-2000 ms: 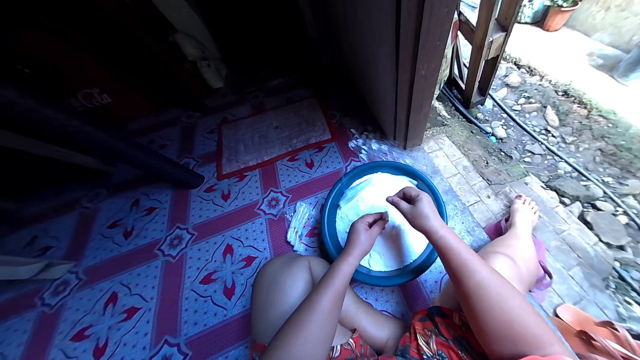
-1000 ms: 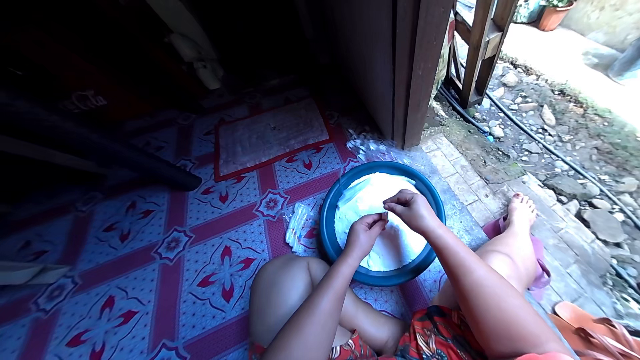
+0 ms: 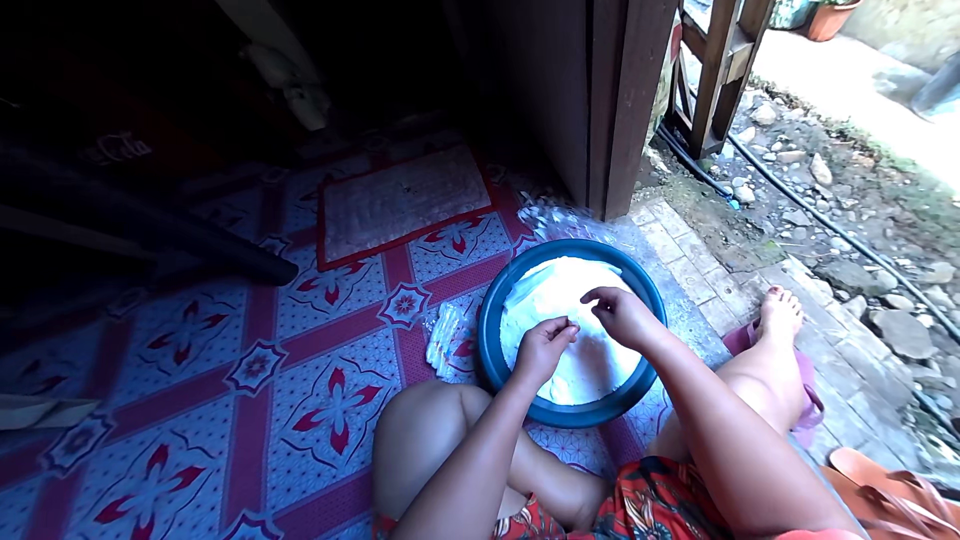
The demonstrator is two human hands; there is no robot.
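Note:
A round blue-green plastic basin [image 3: 491,360] stands on the patterned floor by my bent legs, filled with a white, brightly lit substance [image 3: 551,292] whose kind I cannot tell. Above its middle, my left hand [image 3: 547,349] has thumb and forefinger pinched together; whether something tiny lies between them is too small to tell. My right hand [image 3: 619,315] hovers just right of it and a little farther out, fingers curled, with any small thing in them hidden. Left of the basin lies a small bundle of clear plastic wrappers [image 3: 445,339].
Loose clear plastic pieces [image 3: 559,219] lie beyond the basin, by a dark wooden door frame [image 3: 637,112]. A red-edged mat [image 3: 405,202] lies farther in. Paving [image 3: 690,262], stones and a black hose [image 3: 840,232] are outside at right. Orange sandals [image 3: 870,487] rest at lower right.
My hands, close together at the fingertips one second ago, are now slightly apart, the right one a little farther from the left. The basin stands where it was.

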